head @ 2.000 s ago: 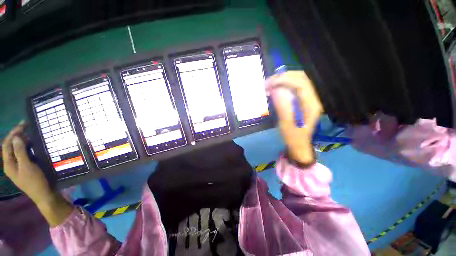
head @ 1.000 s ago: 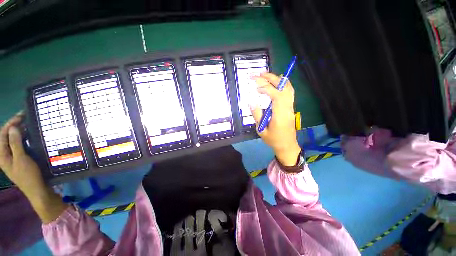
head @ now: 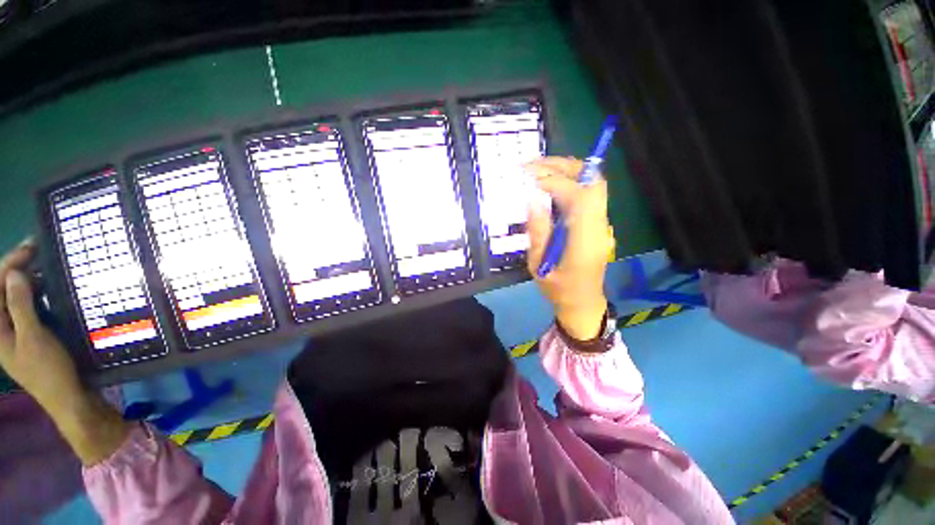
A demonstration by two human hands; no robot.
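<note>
A long black phone tray (head: pixel 248 236) lies tilted across the front of the bench with a row of lit smartphones in its slots. The two leftmost phones (head: pixel 108 267) show grids with red or orange bars. My left hand (head: pixel 41 344) holds the tray's left end, its fingers partly hidden at the edge. My right hand (head: pixel 576 241) holds a blue pen (head: pixel 599 149) across its fingers. Its fingertips are over the right edge of the rightmost phone (head: pixel 504 154); whether they touch the screen cannot be told.
The bench top is green (head: pixel 338 67) with a thin white line. A black curtain (head: pixel 748 133) hangs at the right, with another person's pink sleeve (head: pixel 820 318) below it. A dark strip runs along the back. The blue floor (head: pixel 656 379) has yellow-black tape.
Over the last two seconds my right hand has moved from beside the tray onto the rightmost phone's edge, with the pen still held. My left hand stays at the tray's left end.
</note>
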